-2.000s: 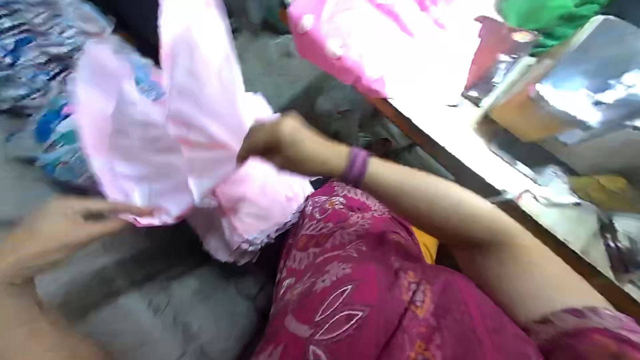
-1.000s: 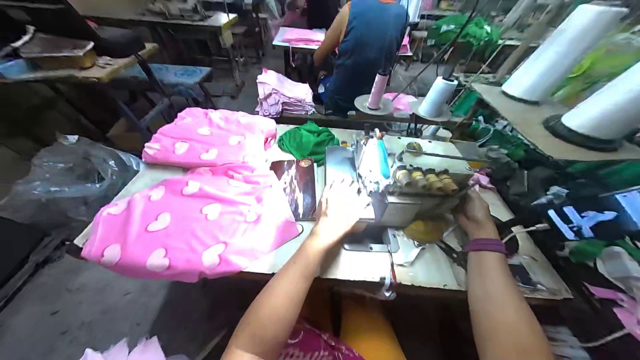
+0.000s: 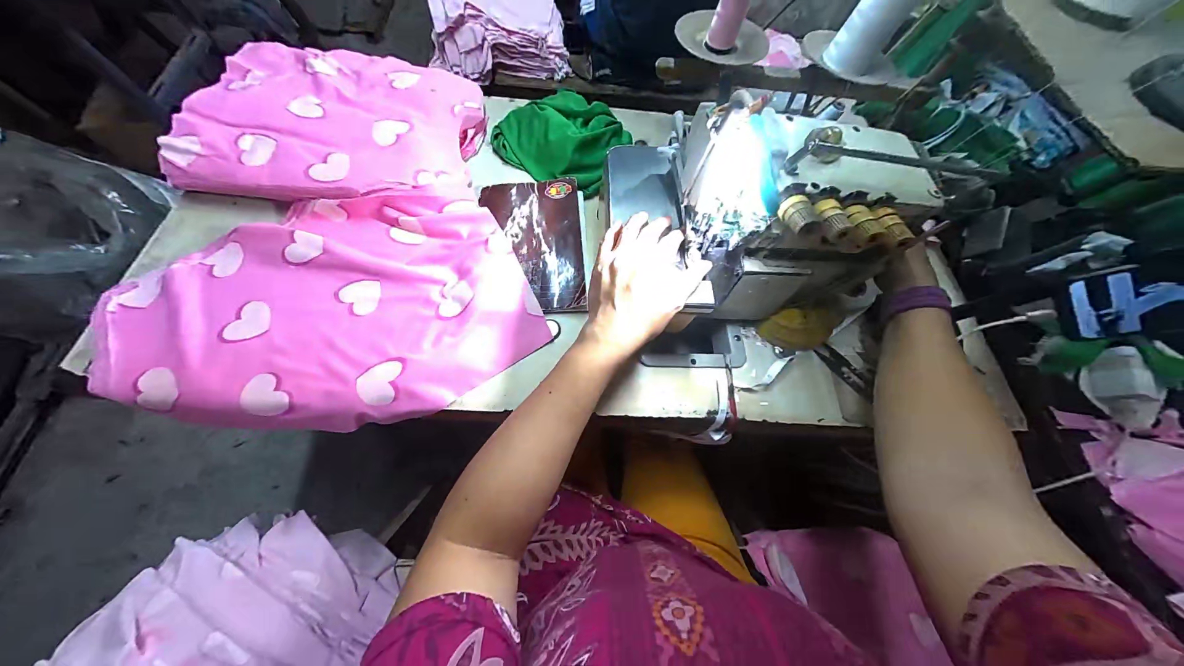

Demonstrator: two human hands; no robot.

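Observation:
An overlock sewing machine (image 3: 786,268) stands on the white worktable, its needle area glaring under a bright light. My left hand (image 3: 643,277) lies palm down with spread fingers on the machine's left plate, close to the needle area. At the machine's right side is my right hand (image 3: 906,268), beside a row of tension dials (image 3: 856,220); its fingers are partly hidden, so its grip is unclear. Pink fabric with white hearts (image 3: 314,305) is spread over the table's left part. Between fabric and machine lie a dark printed booklet (image 3: 541,240) and a bunched green cloth (image 3: 564,137).
Thread cones (image 3: 865,42) stand behind the machine. A pink fabric stack (image 3: 499,42) is beyond the table, and a pale pink heap (image 3: 250,592) is low at left. A clear plastic bag (image 3: 65,231) hangs by the table's left end. Scraps (image 3: 1138,462) crowd the right.
Two seconds ago my hands were at pale pink fabric left of my lap; now both are at the machine. The view has swung widely. Since one second ago, both hands have stayed at the machine.

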